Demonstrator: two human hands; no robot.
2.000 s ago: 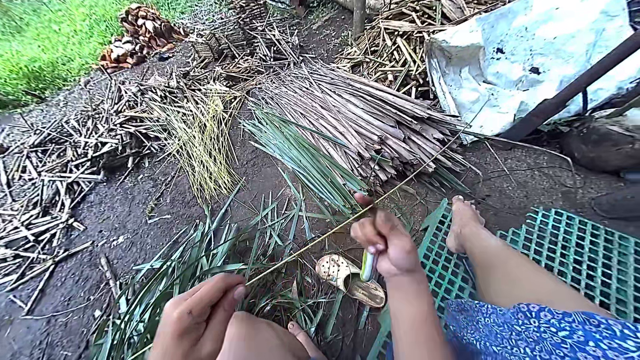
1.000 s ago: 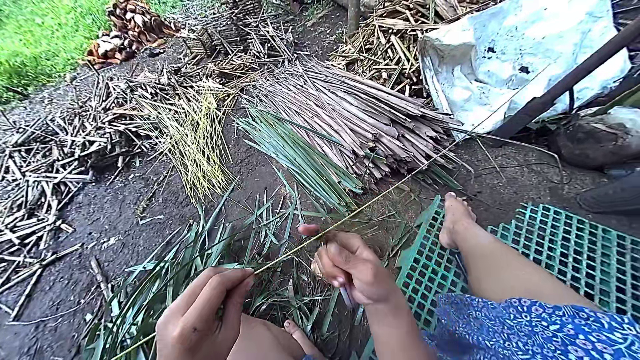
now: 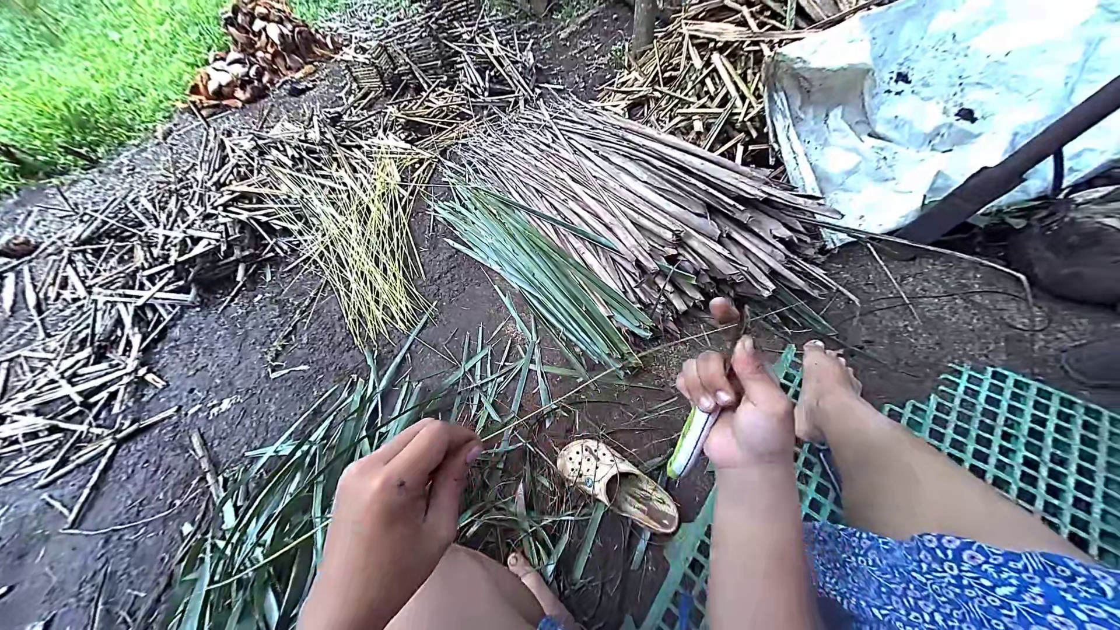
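Observation:
My left hand (image 3: 402, 499) pinches a thin leaf midrib (image 3: 560, 401) between thumb and fingertips. The strand runs up and right to my right hand (image 3: 744, 402), whose fingers are curled round a white and green handle (image 3: 691, 442), seemingly of a knife; its blade is not clearly seen. The index finger is raised beside the strand. Loose green leaf strips (image 3: 262, 516) lie on the ground under and left of my left hand. Beyond the hands are a bundle of green leaf strips (image 3: 542, 262) and a heap of thin yellow-green midribs (image 3: 372, 245).
A large pile of dried stalks (image 3: 665, 192) lies ahead. A perforated clog (image 3: 612, 481) rests between my hands. Green plastic mesh (image 3: 1006, 437) is under my leg at right. A white sheet (image 3: 945, 105) and a dark pole (image 3: 1015, 166) stand at upper right, broken sticks (image 3: 79, 350) at left.
My right hand has turned so that more of the white and green handle shows. My left hand still pinches the strand. The view has shifted slightly.

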